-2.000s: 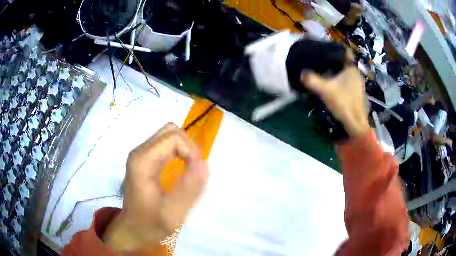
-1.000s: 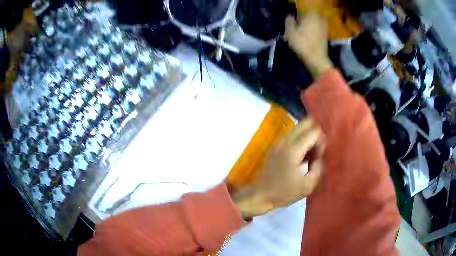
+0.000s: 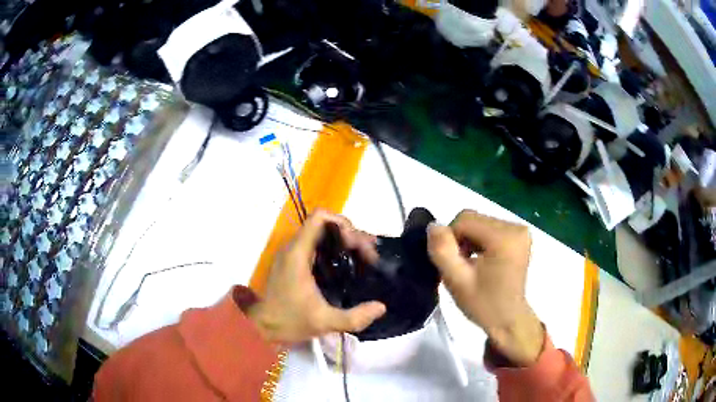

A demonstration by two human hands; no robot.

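A camera unit lies in front of me, with a black housing (image 3: 400, 286) on top and a white shell (image 3: 400, 353) with white rods below. My left hand (image 3: 314, 275) is closed around the left side of the black housing. My right hand (image 3: 491, 267) has curled fingers pinched at the housing's upper right lobe; whatever lies between the fingertips is hidden. Thin coloured wires (image 3: 292, 184) run up past my left hand to a blue and white connector (image 3: 268, 140). A dark cable (image 3: 387, 173) runs behind the housing.
White sheet (image 3: 173, 243) held by orange tape (image 3: 310, 184). A tray of star-shaped parts (image 3: 55, 212) is at left, with a loose wire (image 3: 169, 271) beside it. A white and black camera unit (image 3: 216, 67) stands back left. More units (image 3: 557, 141) are piled back right; small black parts (image 3: 650, 370) lie lower right.
The view has shifted. Both hands are now together at a camera unit in front of me; a second ago my right arm reached to the back and no unit lay there. The blue-ended wires now show.
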